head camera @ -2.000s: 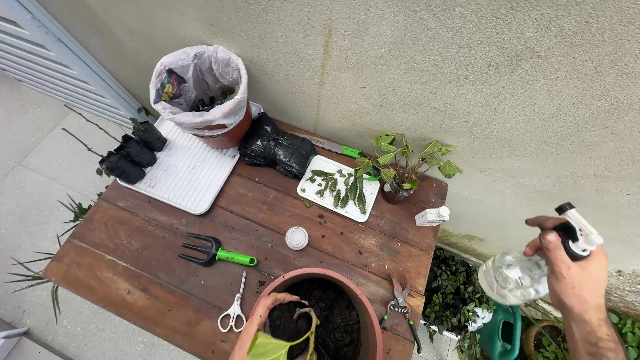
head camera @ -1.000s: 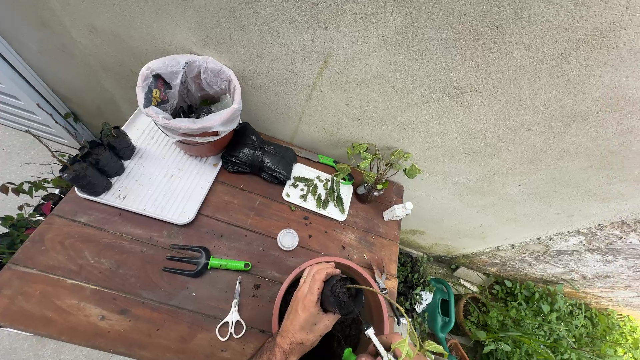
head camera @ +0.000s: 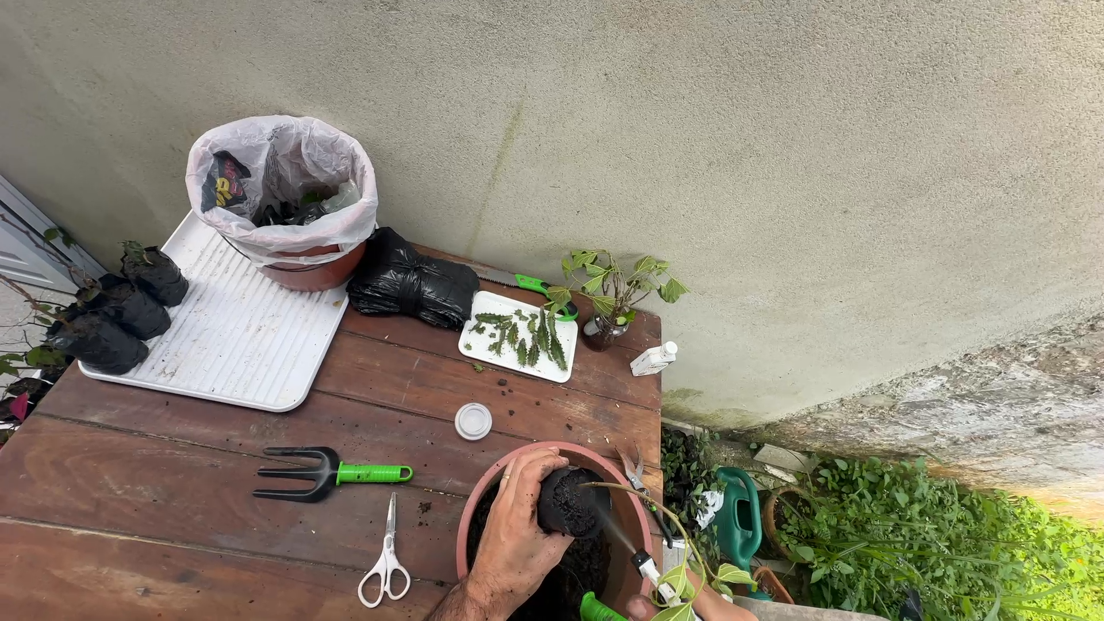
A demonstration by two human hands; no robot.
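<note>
My left hand (head camera: 517, 526) grips a small black nursery pot (head camera: 571, 502) of dark soil, tilted on its side over a large terracotta-coloured pot (head camera: 488, 483). A thin stem with green leaves (head camera: 677, 582) comes out of the soil and hangs to the right. At the lower right, my right hand (head camera: 703, 604) is partly hidden by leaves and the frame edge, around a spray bottle whose white nozzle (head camera: 653, 576) points at the soil. A fine mist shows between nozzle and soil. Something green (head camera: 599, 609) sits inside the large pot's lower edge.
On the wooden table (head camera: 172, 466) lie a hand fork (head camera: 323, 473), scissors (head camera: 385, 565), a round white lid (head camera: 473, 421), pruning shears (head camera: 640, 479) and a tray of cuttings (head camera: 523, 335). Behind stand a lined bucket (head camera: 310, 269), a black plastic bundle (head camera: 412, 280) and a potted plant (head camera: 607, 328).
Two seconds ago my right hand held the spray bottle out at the right, away from the pot; now it is close to the soil and mist shows. The small pot has been tipped onto its side.
</note>
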